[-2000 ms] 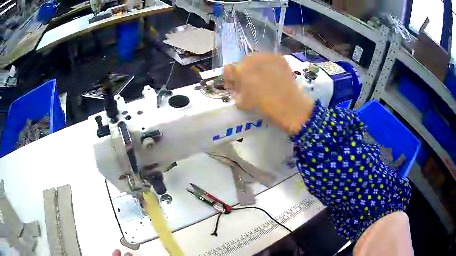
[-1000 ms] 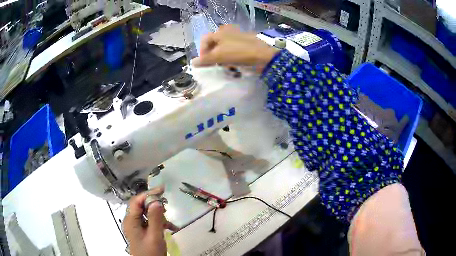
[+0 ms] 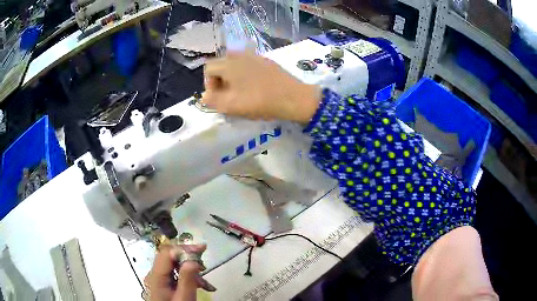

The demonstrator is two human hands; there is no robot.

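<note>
The white sewing machine point(image 3: 200, 159) with blue "JIN" lettering stands across the table. My right hand point(image 3: 253, 88) is over the top of the machine head, at the round metal fitting point(image 3: 206, 104); its fingertips are blurred and I cannot tell what they hold. My left hand point(image 3: 173, 276) is at the lower edge, below the needle area, with a small round metallic piece, perhaps a bobbin or bobbin case point(image 3: 189, 257), between its fingers. Red and black thread snips point(image 3: 238, 230) lie on the bed. A zipper panel point(image 3: 72, 270) lies at the left.
Grey-beige strips point(image 3: 277, 203) lie under the machine arm. A black cord point(image 3: 306, 240) runs from the snips over the printed ruler strip point(image 3: 294, 264). Blue crates stand at the left point(image 3: 36, 156) and right point(image 3: 433, 97). Shelves point(image 3: 471, 64) stand behind at the right.
My left hand has come up into view with the metallic piece. My right hand moved back along the machine top, then forward and lower to the round fitting. The view has shifted.
</note>
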